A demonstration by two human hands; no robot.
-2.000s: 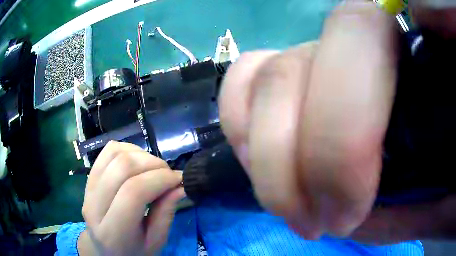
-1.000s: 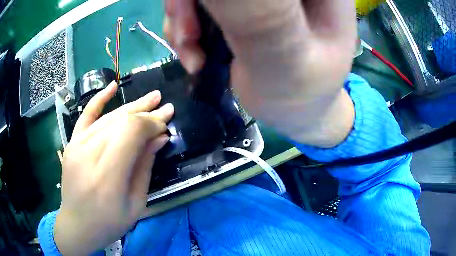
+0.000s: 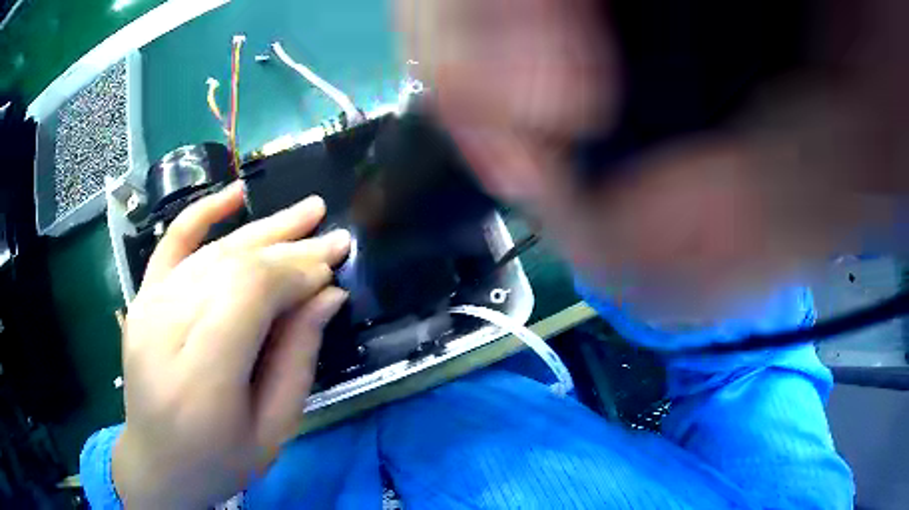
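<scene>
The black internal module (image 3: 299, 169) lies in the white housing (image 3: 510, 289), tilted on the bench. The black lens barrel (image 3: 187, 171) is at its upper left. My left hand (image 3: 224, 319) rests on the module's left part, fingers spread, with nothing seen in it. My right hand (image 3: 558, 149) is large and blurred at the upper right, closed around the black electric screwdriver (image 3: 698, 90), whose blurred lower part is over the module's right side. The tip cannot be made out. The flat ribbon cable (image 3: 523, 337) hangs from the housing's lower edge.
The grey screw bin (image 3: 137, 129) stands at the left. Thin red and yellow lead wires (image 3: 235, 95) and a white lead (image 3: 314, 75) reach out beyond the module's upper edge. A thick black cord (image 3: 797, 327) crosses the right sleeve. Dark items line the far left.
My left hand has gone from the housing's lower edge to the module's surface. My right hand with the screwdriver rose over the module, then moved right and looms larger. The housing has shifted slightly left.
</scene>
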